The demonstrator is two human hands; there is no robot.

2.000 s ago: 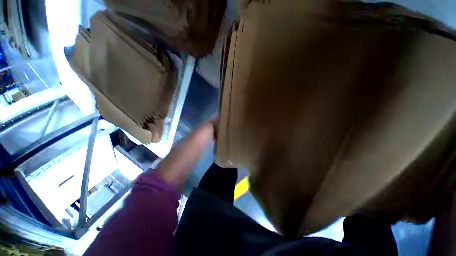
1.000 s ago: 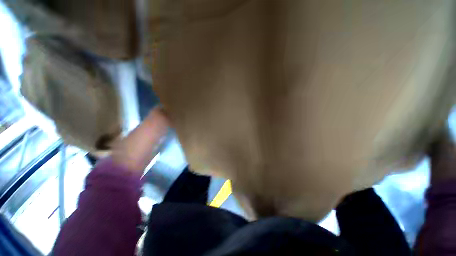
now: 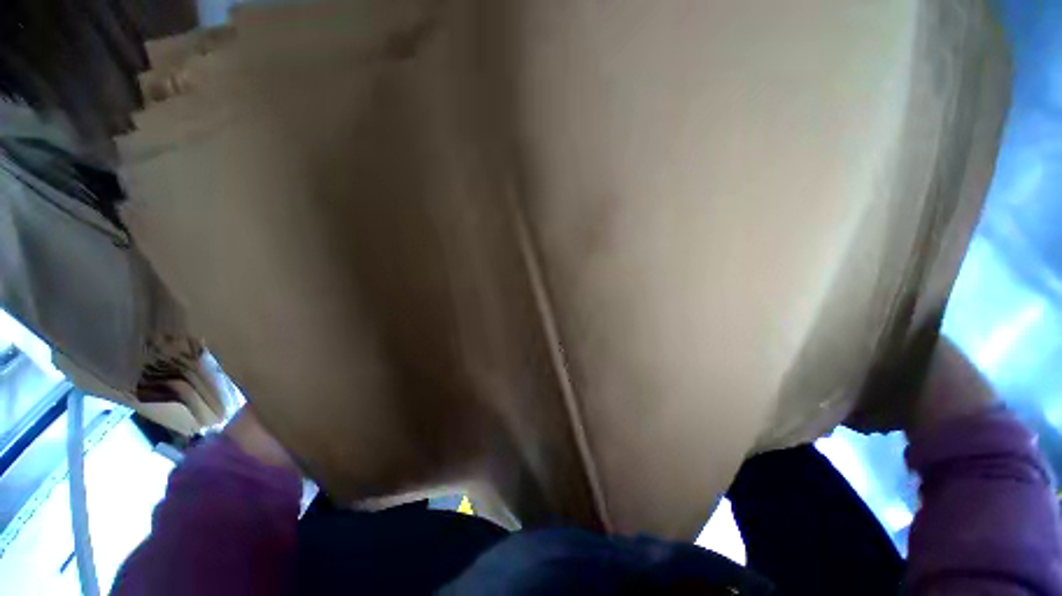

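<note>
A large stack of brown leather panels (image 3: 699,210) fills the middle of the view, close to my body. It sags, with a crease down its middle and layered edges at the left and right. My left hand (image 3: 259,440) is at its lower left edge; only the wrist part shows and the fingers are hidden behind the stack. My right hand (image 3: 949,378) is at its lower right edge, with its fingers hidden under the panels. The stack rests between both hands.
Another pile of brown panels (image 3: 82,279) lies at the left, with a darker brown pile (image 3: 70,47) above it. A metal frame (image 3: 79,489) stands at the lower left. Glossy floor (image 3: 1013,303) shows at the right, and a bit of yellow line near my legs.
The stack has shifted left in view and come closer to my body. My right forearm has come further into view. The side pile and frame have moved towards the left edge.
</note>
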